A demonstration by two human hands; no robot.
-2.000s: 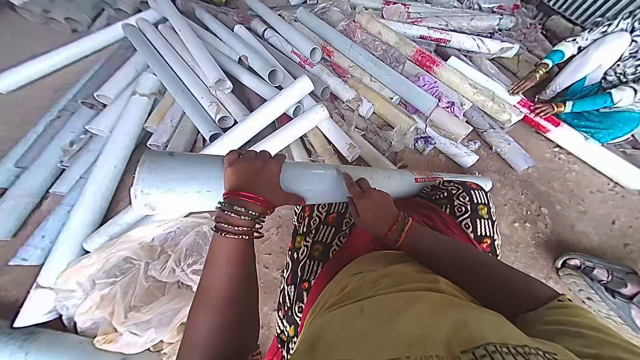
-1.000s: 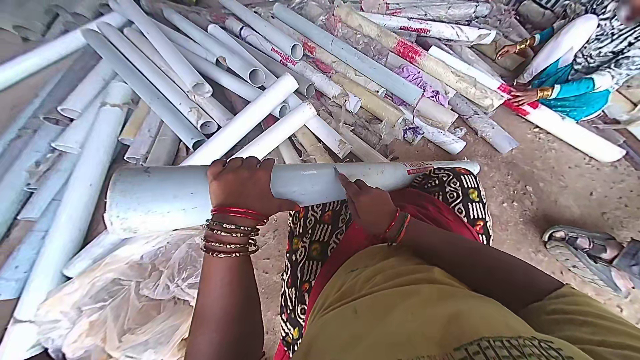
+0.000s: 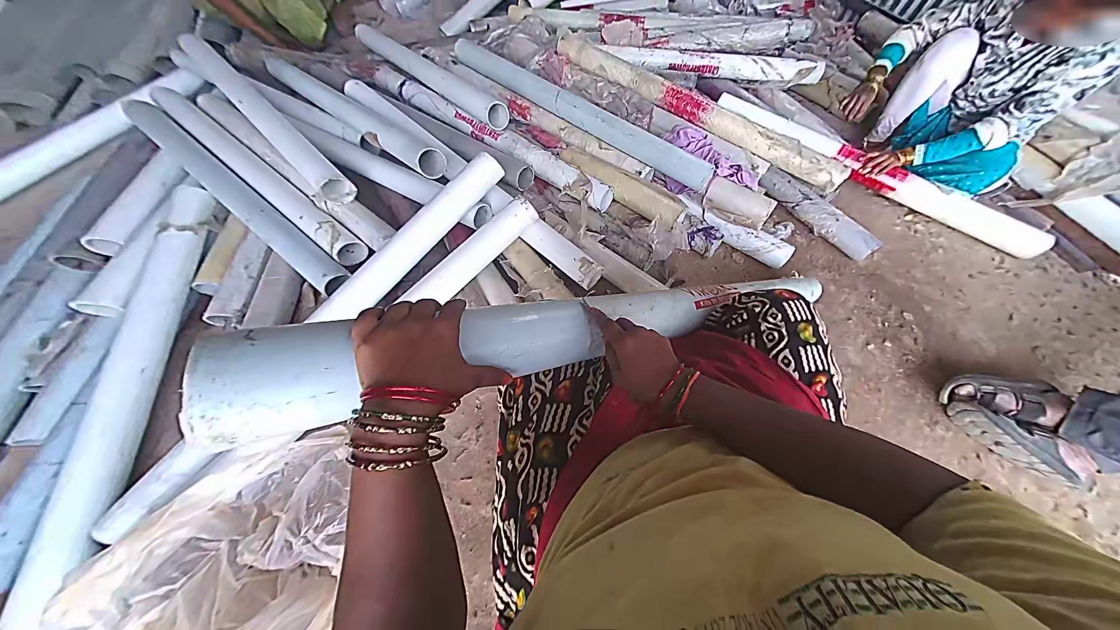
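A pale grey plastic pipe (image 3: 271,376) lies across my lap, its wide end to the left and its far end at the right over my patterned skirt. My left hand (image 3: 420,346), with red and gold bangles, grips it from above left of its middle. At its near side, my right hand (image 3: 639,354) touches it with the fingers against the surface, by what looks like the edge of a clear film. Whether those fingers pinch the film cannot be made out. Red printing shows on the pipe to the right of that hand.
Many white and grey pipes (image 3: 236,188) lie heaped ahead and left. Crumpled clear plastic sheeting (image 3: 227,534) is at lower left. At upper right another person's hand (image 3: 884,162) rests on a white pipe with red marking (image 3: 971,219). A sandalled foot (image 3: 1015,420) stands at right.
Both my hands stay at much the same places on the pipe. The other person's far hand has moved off the pile's edge slightly; the view has shifted a little.
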